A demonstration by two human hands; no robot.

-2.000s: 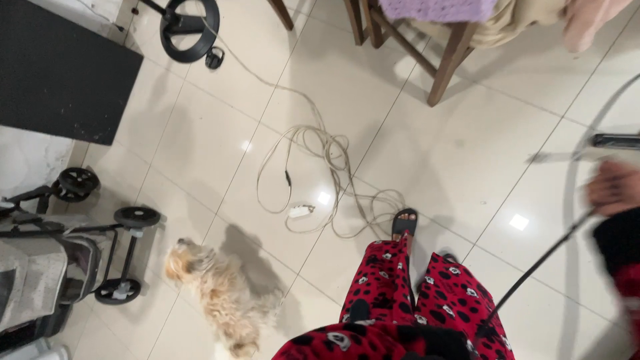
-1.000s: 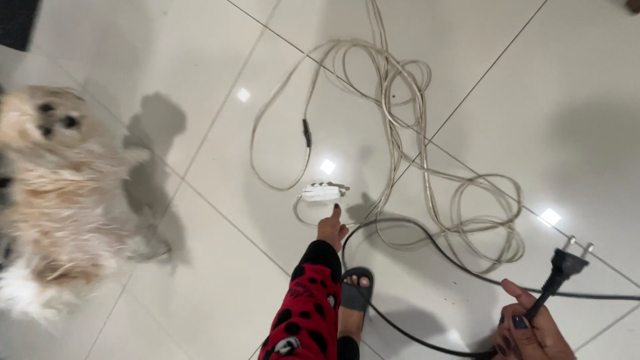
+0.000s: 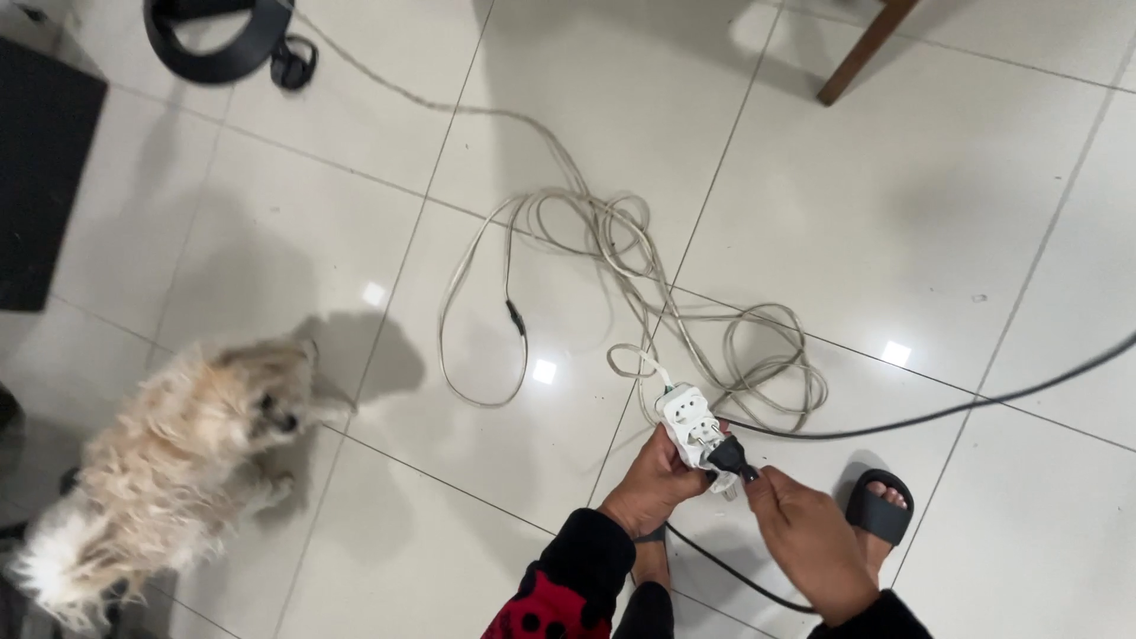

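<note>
My left hand (image 3: pixel 652 484) grips a white multi-outlet power strip (image 3: pixel 685 410) above the floor. My right hand (image 3: pixel 812 537) holds a black two-pin plug (image 3: pixel 729 456) by its cord end. The plug's metal pins point at a socket of the strip, and part of them shows outside it. A black cord (image 3: pixel 896 429) runs from near the hands to the right edge, and another stretch passes below them. The strip's own pale cable (image 3: pixel 621 253) lies in tangled loops on the tiles, with a dark inline piece (image 3: pixel 516 318) on one loop.
A fluffy cream dog (image 3: pixel 169 453) stands at the left. A round black base (image 3: pixel 217 53) with a caster is at the upper left, above a dark mat (image 3: pixel 44 177). A wooden leg (image 3: pixel 865 53) reaches the floor at top right. My sandalled foot (image 3: pixel 880 508) is at lower right.
My left hand has picked up the power strip, which lay on the floor one second ago. My right hand has brought the black plug to the strip. The dog has turned its head towards the right.
</note>
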